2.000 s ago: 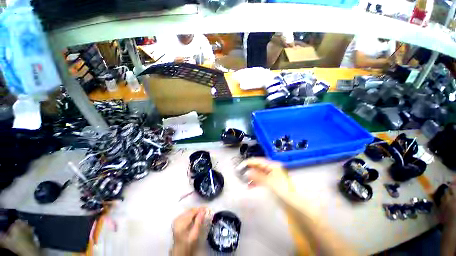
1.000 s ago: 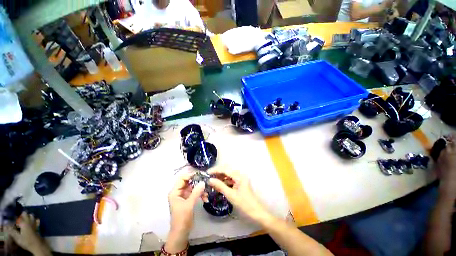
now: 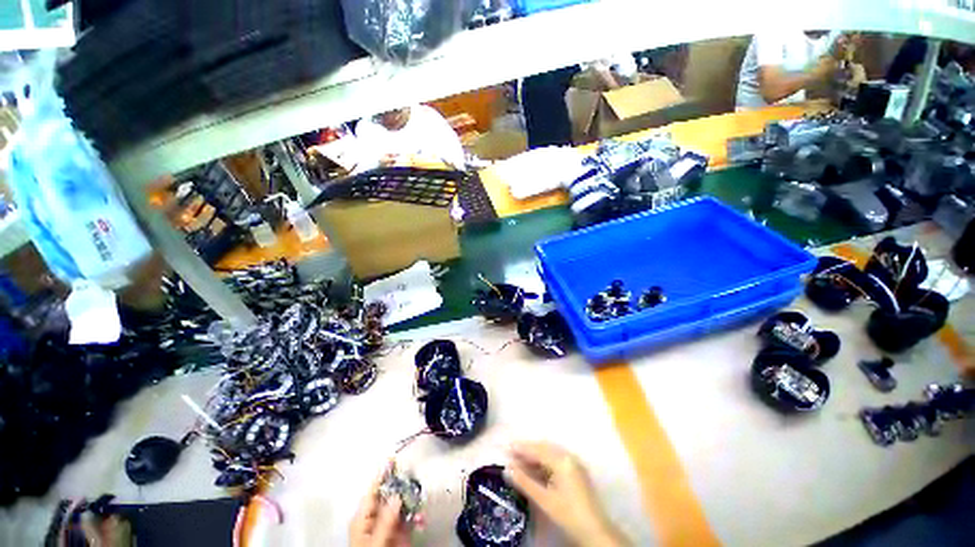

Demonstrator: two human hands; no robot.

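Note:
My left hand (image 3: pixel 376 518) holds a small silver-black camera module (image 3: pixel 402 494) between its fingertips, at the bottom centre. A round black dome housing (image 3: pixel 494 509) stands on the bench just right of it, open side up, with a white strip and wires inside. My right hand (image 3: pixel 561 494) is at the housing's right rim, fingertips close together; it is blurred, and I cannot tell whether it pinches a wire or touches the housing. Two more black housings (image 3: pixel 457 409) sit touching each other behind.
A blue bin (image 3: pixel 684 333) with several modules stands behind to the right. A tangled pile of ring boards (image 3: pixel 267 434) lies left. More housings (image 3: pixel 790 381) and a row of modules (image 3: pixel 919 412) lie right. A black mat (image 3: pixel 182 524) and another person's hand (image 3: pixel 105 529) are at lower left.
My hands have separated: the left holds the module left of the housing, the right has moved to the housing's right side. The view has tilted up, so the bench appears lower.

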